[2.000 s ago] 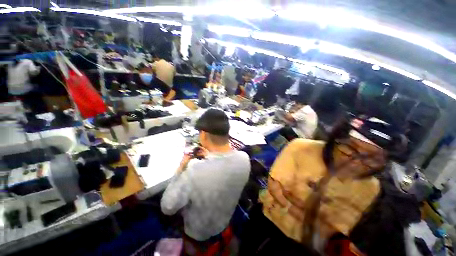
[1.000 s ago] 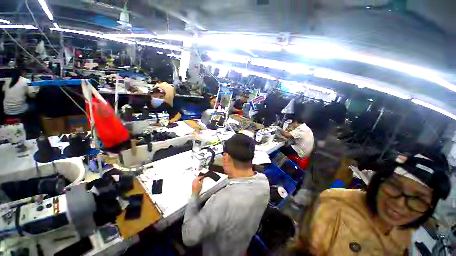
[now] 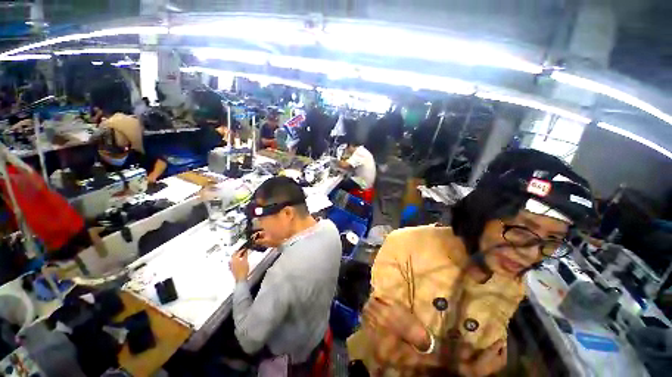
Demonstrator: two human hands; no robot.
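Neither of my hands can be made out. A person in a yellow jacket (image 3: 453, 276) stands close in front, facing me, one blurred hand at the chest. To the left, a person in a grey top (image 3: 291, 291) holds a small dark piece (image 3: 256, 239) at the white table (image 3: 195, 261). Small dark cloth parts (image 3: 166, 291) lie on that table. More dark pieces (image 3: 140, 331) lie on brown cardboard (image 3: 173, 339). A pinkish object (image 3: 273, 367) is cut off by the bottom edge; I cannot tell what it is.
A red bag (image 3: 44, 210) hangs at the left. Blue crates (image 3: 350, 213) stand behind the person in grey. Another bench (image 3: 549, 294) with machines and cloth runs along the right. Other people sit at tables farther back.
The view has swung right, so the bag and benches sit farther left. The person in yellow now shows more fully, head tilted down. The person in grey has turned more side-on.
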